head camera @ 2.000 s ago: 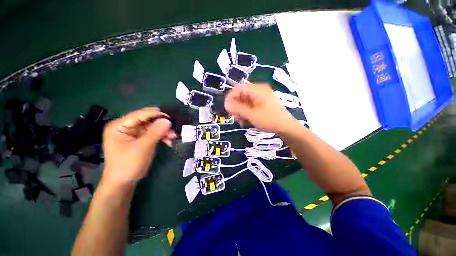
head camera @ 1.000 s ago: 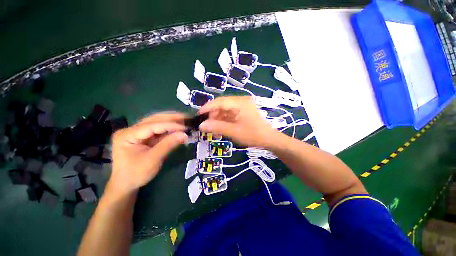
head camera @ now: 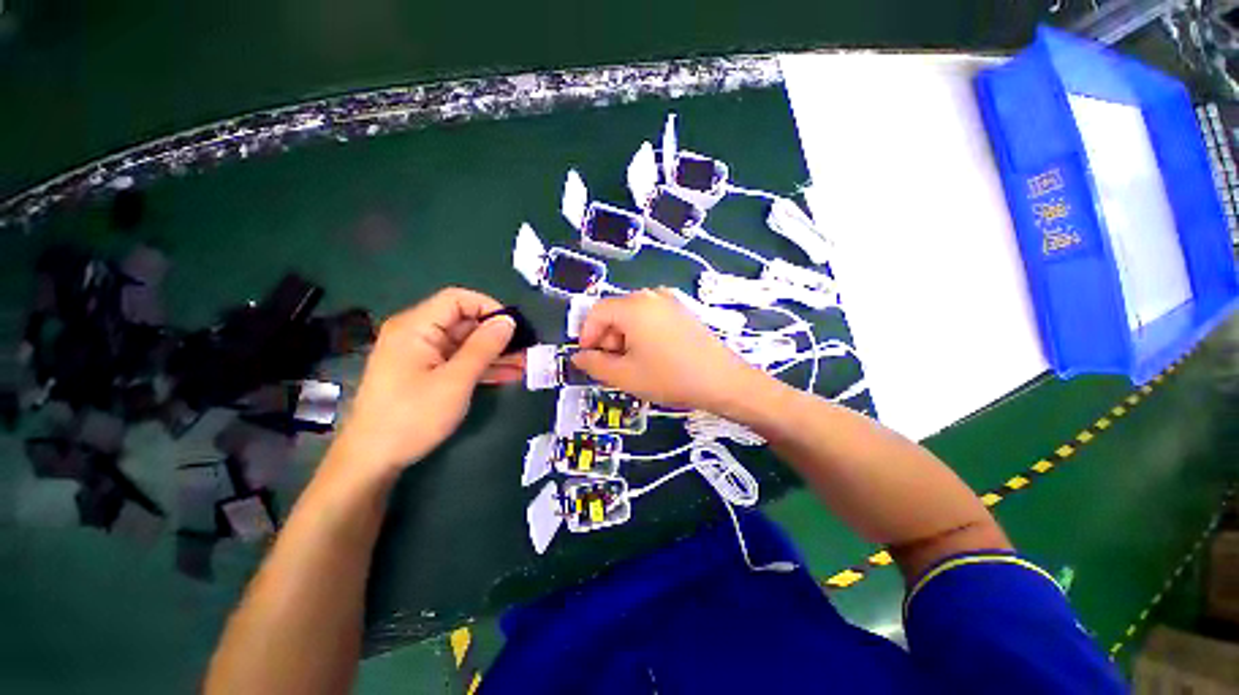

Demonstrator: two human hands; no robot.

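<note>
My left hand (head camera: 432, 364) holds a black pad (head camera: 514, 327) between thumb and fingers, left of the row of open white adapter cases. My right hand (head camera: 652, 348) is over a case in the middle of the row, fingertips pinched at a dark piece there; the hand partly hides it. The housing cover (head camera: 545, 365) of that case stands at its left end. Several cases farther up hold black pads (head camera: 572, 272). Three nearer cases show circuit boards (head camera: 594, 504) with yellow parts. White output cables (head camera: 724, 473) lead right.
Black pads (head camera: 102, 326) lie in a loose pile at left. A white sheet (head camera: 904, 217) lies right of the cables, with a blue plastic tray (head camera: 1053, 238) at its right end. A worn metallic strip (head camera: 340, 122) runs along the far side. Yellow-black tape marks the floor at lower right.
My hands, together around a black piece a second ago, are now apart. My right hand has come down at the middle case; my left still has a black pad. The view has shifted slightly.
</note>
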